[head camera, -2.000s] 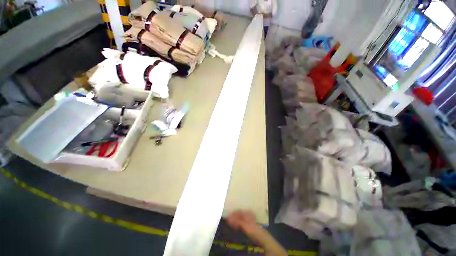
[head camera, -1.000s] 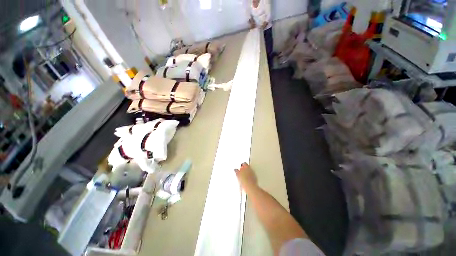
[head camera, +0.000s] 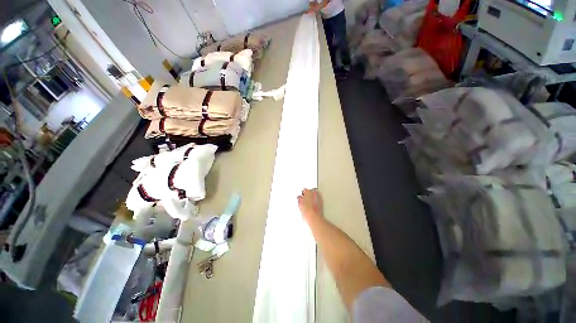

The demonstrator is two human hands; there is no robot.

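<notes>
A long white curtain panel (head camera: 292,151), gathered into a narrow flat strip, runs lengthwise along the beige table (head camera: 237,183), from its far end to the bottom of the picture. My right hand (head camera: 310,203) is on the strip's right edge, fingers bent over the cloth; whether they pinch it or only rest on it cannot be told. My bare forearm reaches in from the lower right. My left hand is not in view. A coworker (head camera: 331,12) stands at the far end, a hand by the strip's far end.
Beige bundles (head camera: 196,104) and a white bundle (head camera: 172,180) with dark straps lie left of the strip. A tool tray (head camera: 174,277) and small white items (head camera: 215,233) lie nearer. Bagged curtains (head camera: 499,243) are stacked on the floor at right.
My right hand has moved from beside the strip near the table's near end onto its right edge. My view has risen and moved along the table; the coworker now shows more fully.
</notes>
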